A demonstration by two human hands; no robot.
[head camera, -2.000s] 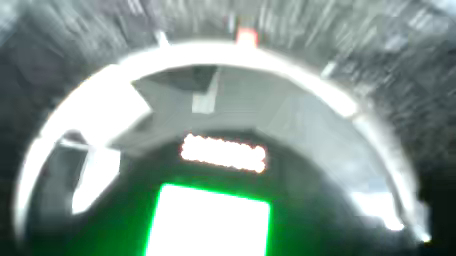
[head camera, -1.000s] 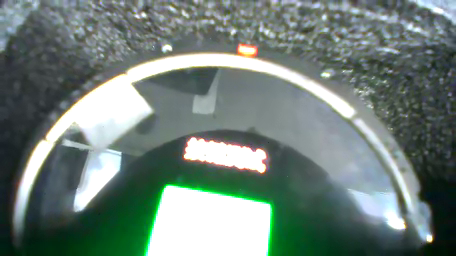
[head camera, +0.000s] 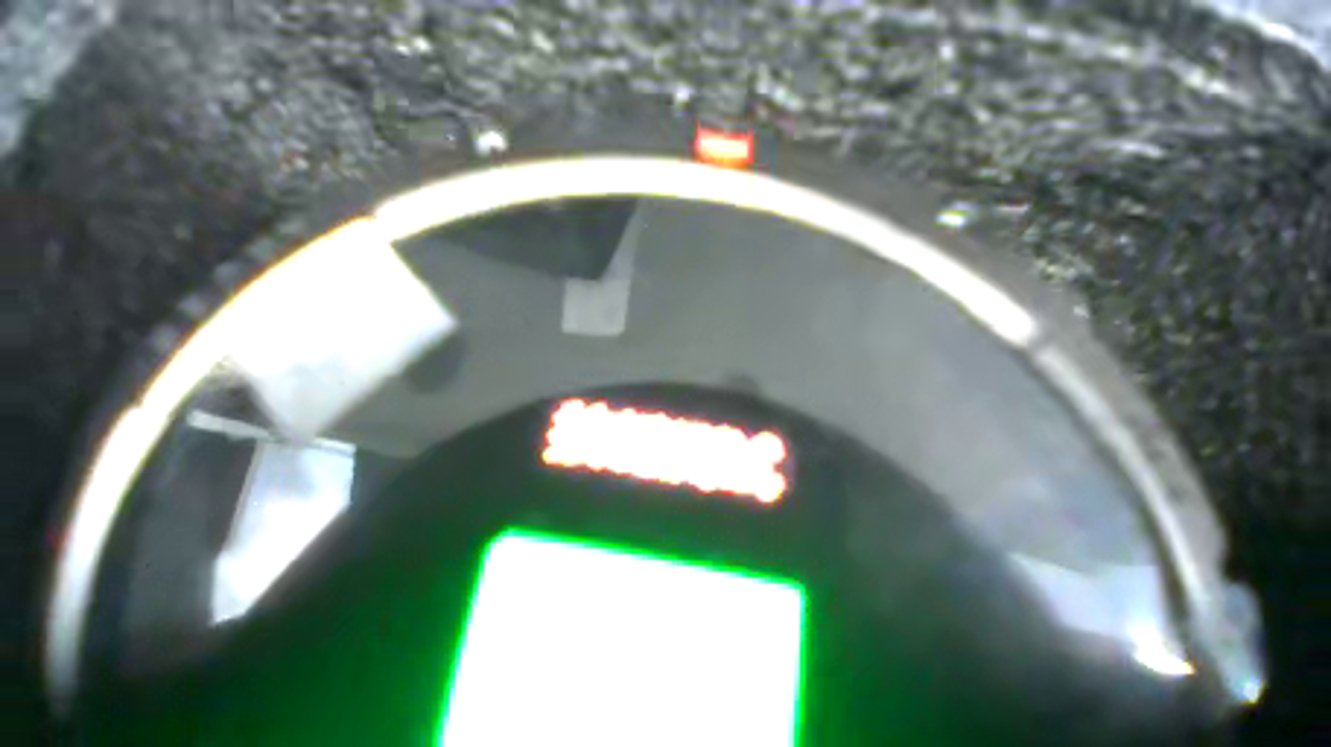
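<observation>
A round smartwatch (head camera: pixel 876 394) fills most of the head view, very close, its lower part cut off by the bottom edge. Its rim is pale and silvery, with a small red mark just outside the rim at the top. The dark glossy face shows a bright white square with a green glow at the bottom. A short line of red-glowing lit text, too blurred to read, sits above the square. Pale shapes are reflected in the glass. Neither my left hand nor my right hand is in view.
Dark, grainy foam (head camera: pixel 263 132) surrounds the watch above and at both sides, perhaps part of a foam tray. Small pale grey patches show at the top left and top right corners. Nothing else can be made out.
The motion blur of two seconds ago is gone and the foam grain shows more sharply. The lit square and red text have shifted very slightly to the right.
</observation>
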